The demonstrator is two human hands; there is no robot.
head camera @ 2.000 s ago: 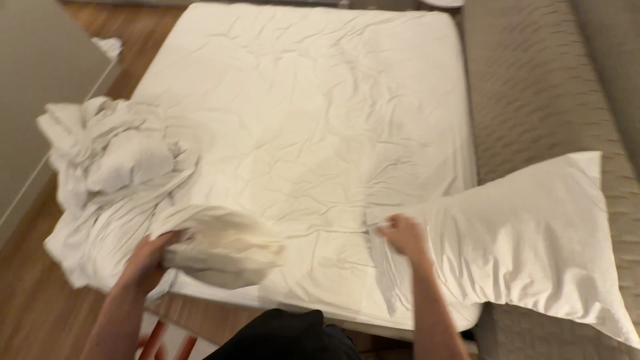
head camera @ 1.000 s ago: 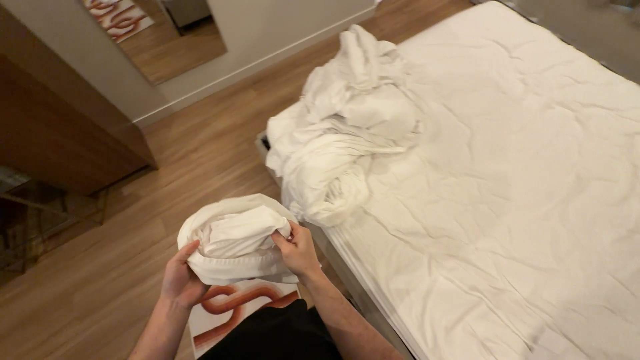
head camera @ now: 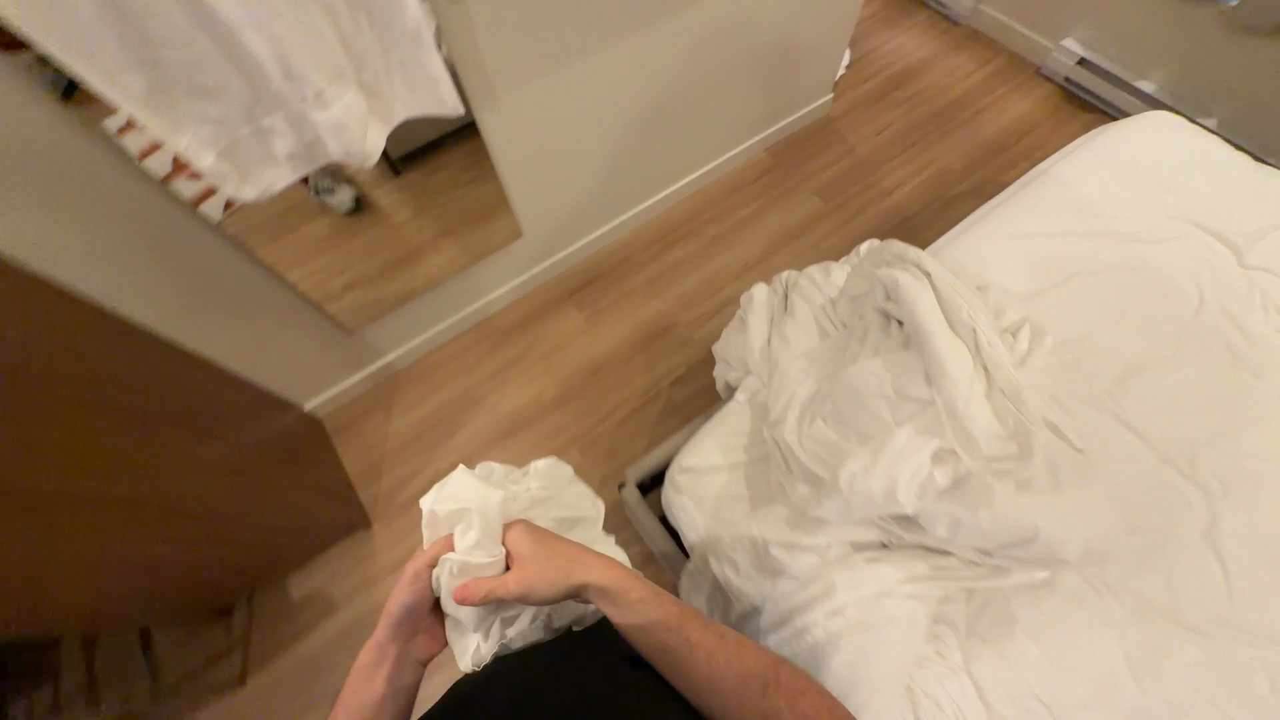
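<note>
A bunched white cloth (head camera: 550, 490), perhaps a pillowcase, is held in front of my body, over the floor beside the bed. My left hand (head camera: 415, 600) grips its left edge, with the fingers partly hidden behind the fabric. My right hand (head camera: 535, 568) holds a fold at the middle of the cloth, its thumb pointing left across the front. To the right, a crumpled heap of white bedding (head camera: 880, 380) lies on the near left corner of the mattress, which has a wrinkled white sheet (head camera: 1150, 400) over it.
A corner of the bed frame (head camera: 650, 510) juts out below the bedding, close to my right forearm. Brown wooden furniture (head camera: 150, 460) stands at the left. A mirror (head camera: 400, 220) is on the wall, above a wood floor (head camera: 540, 370).
The view has swung left from the bed, where a pillow lay at the right two seconds ago. My left hand held the cloth then; now both hands hold it, more tightly gathered than one second ago.
</note>
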